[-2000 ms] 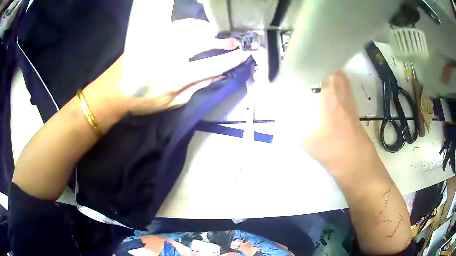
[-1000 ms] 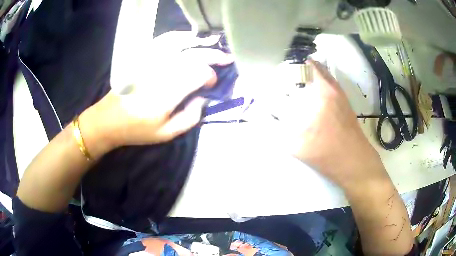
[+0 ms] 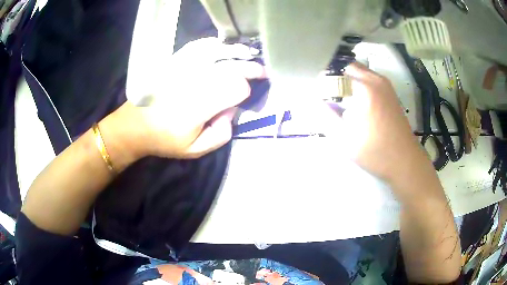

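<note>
My left hand [image 3: 205,106], washed out by glare, grips the edge of the dark navy garment [image 3: 161,195] left of the needle area. The garment spreads over the left side with a thin white edging [image 3: 47,94]. My right hand [image 3: 367,117] is right of the machine head, beside a small cream ribbed knob [image 3: 344,86]; its fingertips are lost in glare, and I cannot tell if they hold anything. A dark fabric strip [image 3: 257,124] lies on the table between my hands, with a narrow pale strip [image 3: 281,125] at its end. The machine head [image 3: 300,33] hides the presser foot and needle.
Black-handled shears [image 3: 439,122] lie at the right, with thin tools [image 3: 462,106] beside them. A ribbed cream dial [image 3: 427,36] is at the upper right. Dark scraps [image 3: 498,164] hang at the right edge. A patterned cloth [image 3: 233,273] covers the lap below the table's front edge.
The machine head appears shifted left in view. My left hand has closed around the cloth edge and sits lower. My right hand is now by the small ribbed knob. The dark strip's visible part has shifted up.
</note>
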